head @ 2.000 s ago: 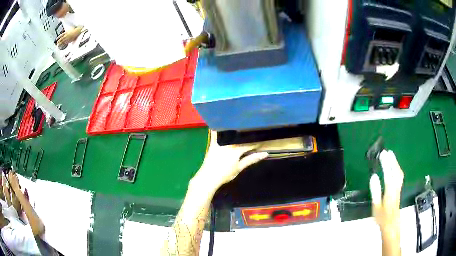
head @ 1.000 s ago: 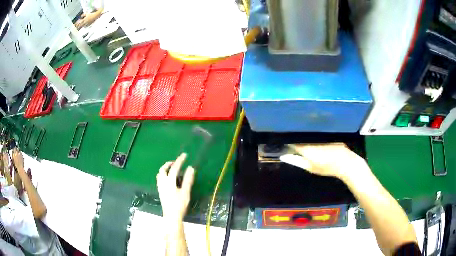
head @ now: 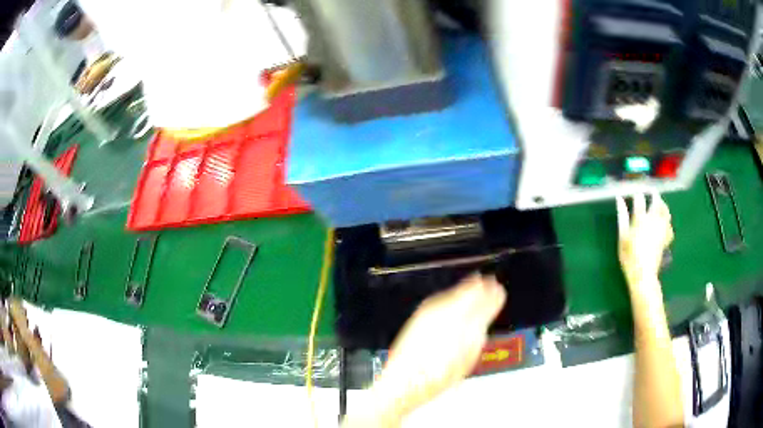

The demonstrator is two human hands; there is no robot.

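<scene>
A gold-brass press fixture (head: pixel 431 232) sits in the black press bed (head: pixel 527 288) under the blue press head (head: pixel 410 188). A thin pale line crosses the bed in front of it. My left hand (head: pixel 439 343) is blurred, over the front of the bed, and covers part of the orange-red plate (head: pixel 502 354); what its fingers hold is unclear. My right hand (head: pixel 644 238) is on the green bench right of the press, below the control panel (head: pixel 636 88). A small dark piece shows beside its fingers, mostly hidden. Whether it is gripped is unclear.
Phone frames (head: pixel 226 280) lie in a row left of the press; another phone frame (head: pixel 724 211) lies at right. A red tray (head: pixel 217 175) is behind. A yellow air hose (head: pixel 320 309) and black cable hang left of the bed. Another person's arm (head: pixel 38 347) is at far left.
The view has turned right. My left hand moved from the bench left of the press to the bed's front. My right hand left the fixture for the right bench. The fixture now sits farther back.
</scene>
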